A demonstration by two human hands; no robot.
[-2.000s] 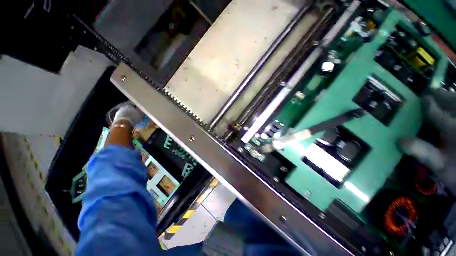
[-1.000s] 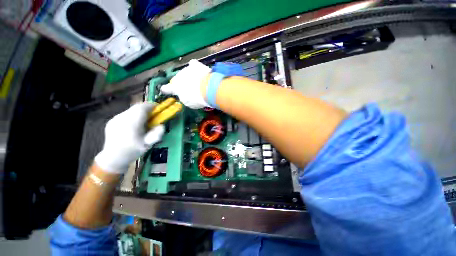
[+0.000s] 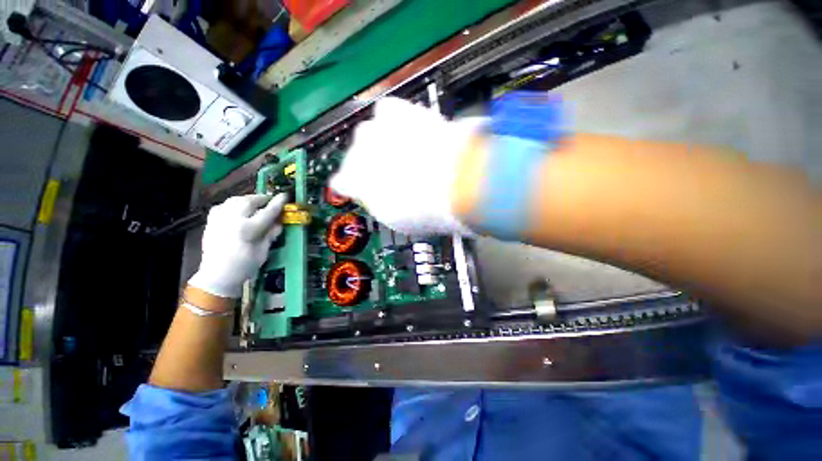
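The dark green circuit board (image 3: 388, 281) lies in its black pallet, with orange copper rings (image 3: 348, 283) near its middle. A pale-green hold-down frame (image 3: 296, 270) covers its left end. My left hand (image 3: 236, 243), in a white glove, has its thumb and fingertips closed at the left end of a small yellow block (image 3: 296, 214) on the frame's bar. My right hand (image 3: 401, 171), gloved with a blue wristband, is blurred above the upper part of the board; its fingers are indistinct and it hides the parts beneath.
The steel conveyor rail and chain (image 3: 451, 362) run along the near side. A black tray (image 3: 577, 58) lies by the far rail. A green-matted shelf (image 3: 379, 58) and a white fan-like unit (image 3: 180, 94) are behind. Green frames (image 3: 275, 443) show below the near rail.
My left hand and the yellow block have come down onto the frame's bar. My right hand has moved right, off the frame. The view has shifted, and the board appears further left.
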